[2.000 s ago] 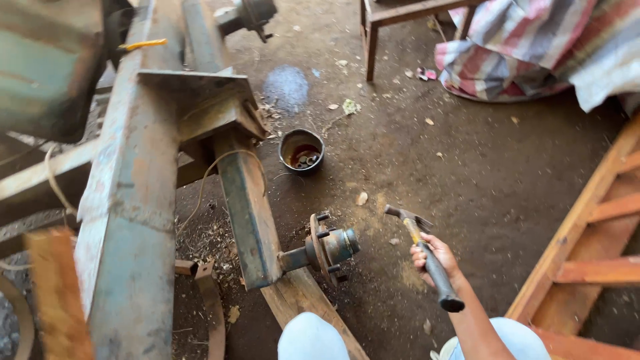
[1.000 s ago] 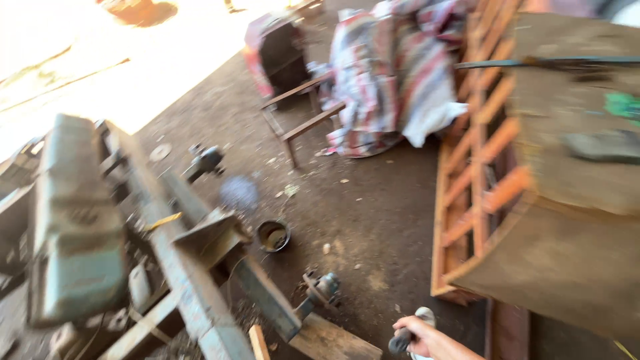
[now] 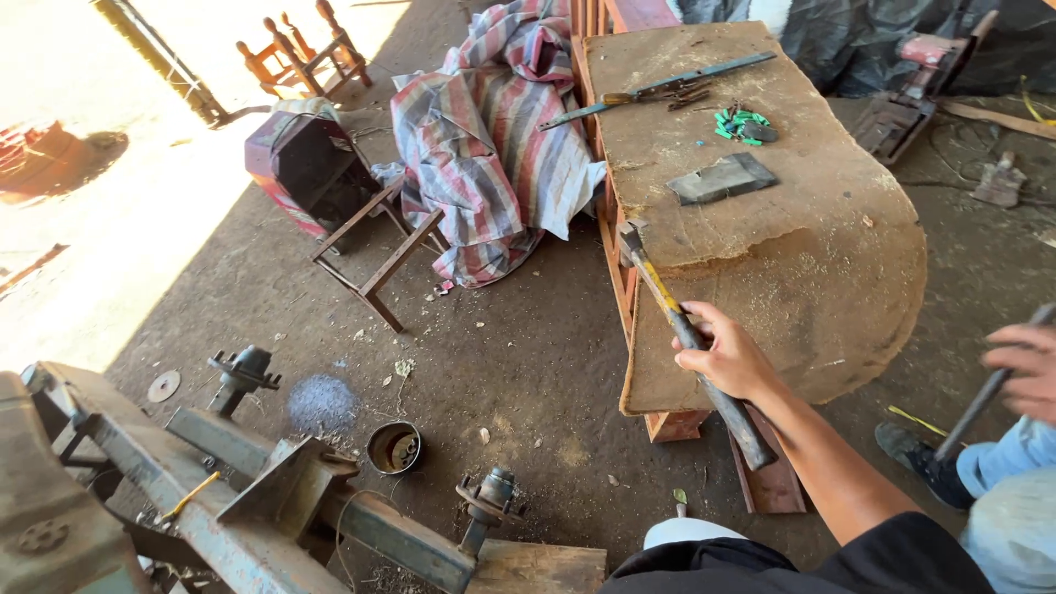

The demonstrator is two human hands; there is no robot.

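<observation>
My right hand (image 3: 722,351) is closed around the dark grip of a hammer (image 3: 660,289) with a yellow and black handle. The hammer's metal head lies over the near left edge of a worktop covered in worn brown sheet (image 3: 784,289). Farther back on that top are a flat grey block (image 3: 722,178), a pile of small green pieces (image 3: 738,124) and a long blue metal bar (image 3: 660,87). My left hand is not in view.
A rusty metal frame with wheel hubs (image 3: 491,499) fills the lower left, beside a small can (image 3: 394,448). Behind are a metal stand (image 3: 396,260) and a striped tarp (image 3: 495,157). At right, a co-worker's hand (image 3: 1027,371) holds a dark rod (image 3: 982,412).
The view has swung right, bringing in the whole worktop and the co-worker. My right hand has carried the hammer from above the floor near the hub to the worktop's edge.
</observation>
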